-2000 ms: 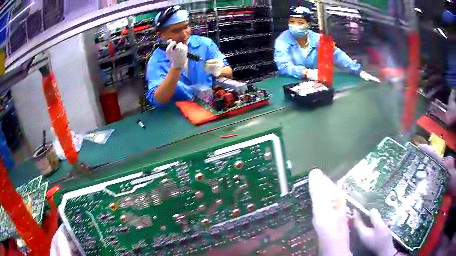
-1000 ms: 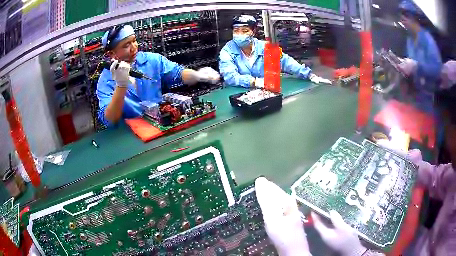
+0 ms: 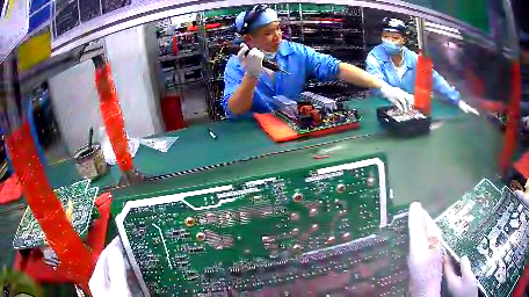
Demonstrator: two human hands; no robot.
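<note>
A large green circuit board (image 3: pixel 261 232) is held up in front of me, tilted, solder side facing me, with a white outline and a notched corner at its right. My left hand (image 3: pixel 110 270), in a white glove, grips its left edge at the bottom left and is partly cut off. My right hand (image 3: pixel 424 249), also white-gloved, grips its right edge. The board's lower edge is out of the picture. A second circuit board (image 3: pixel 496 238) is at the far right, with another person's gloved hand (image 3: pixel 461 281) at its lower left edge.
A person (image 3: pixel 267 64) across the green bench (image 3: pixel 191 154) holds a dark tool and reaches into a black parts tray (image 3: pixel 404 125). A populated board lies on a red pad (image 3: pixel 277 129). Another person (image 3: pixel 400 64) sits behind. Red-wrapped posts (image 3: pixel 113 116) stand nearby. Another board (image 3: pixel 55 214) is at left.
The view has turned left, so things sit further right in the picture. The person opposite has moved a hand from beside the board to the parts tray. My hands still hold the board.
</note>
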